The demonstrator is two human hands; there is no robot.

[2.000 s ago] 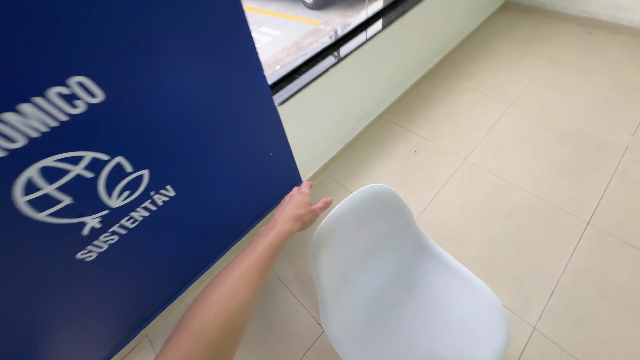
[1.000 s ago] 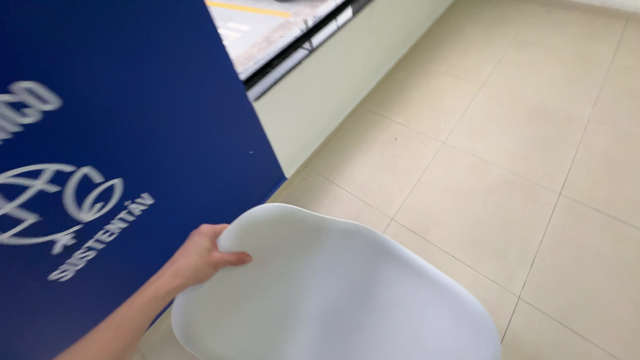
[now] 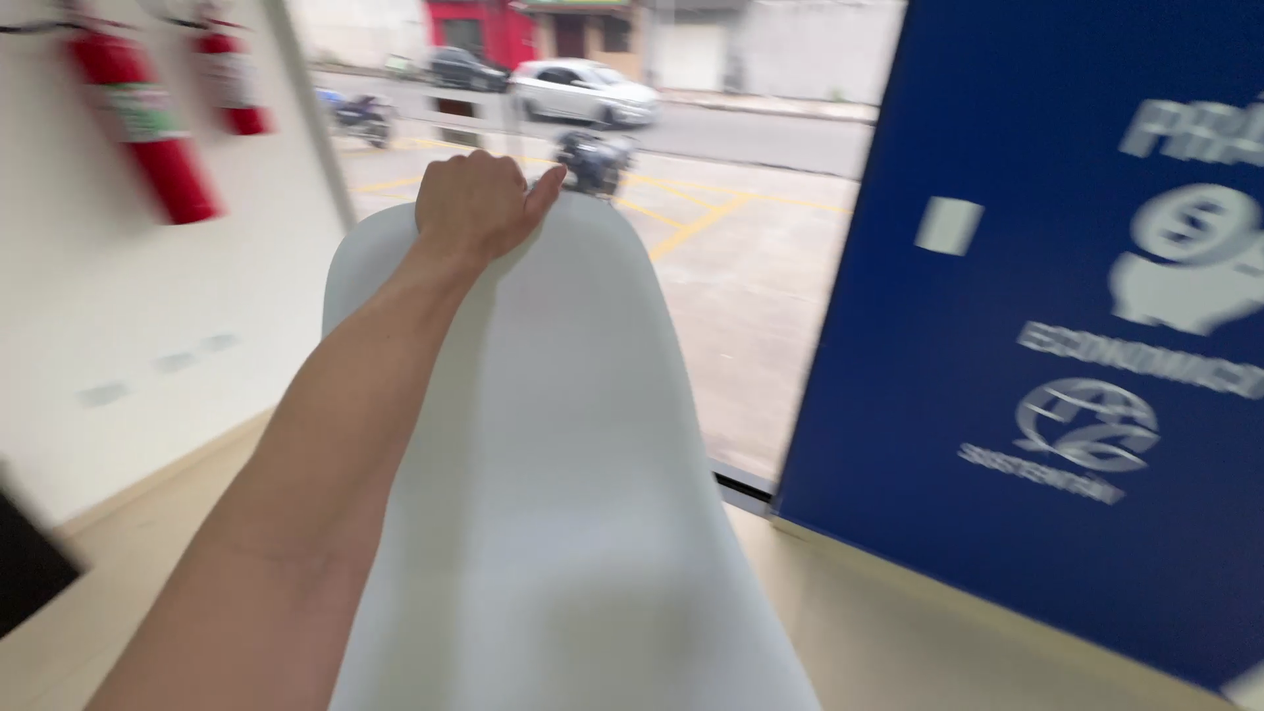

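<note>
A white moulded plastic chair shell (image 3: 573, 444) fills the middle of the head view, its rounded top edge facing away from me. My left hand (image 3: 479, 202) grips that top edge, thumb to the right and fingers over the far side, where they are partly hidden. My left forearm crosses the left part of the shell. The chair's legs are out of view. My right hand does not show.
Two red fire extinguishers (image 3: 148, 138) hang on the white wall at left. A blue panel (image 3: 918, 395) with white lettering and symbols stands at right. Between them, a glass front or opening shows a parking area (image 3: 731, 326), motorcycles and cars. A dark object (image 3: 30, 553) is at lower left.
Two seconds ago my left hand was beside the chair with fingers apart; it then took hold of the top edge. The view has swung widely, toward the parking area.
</note>
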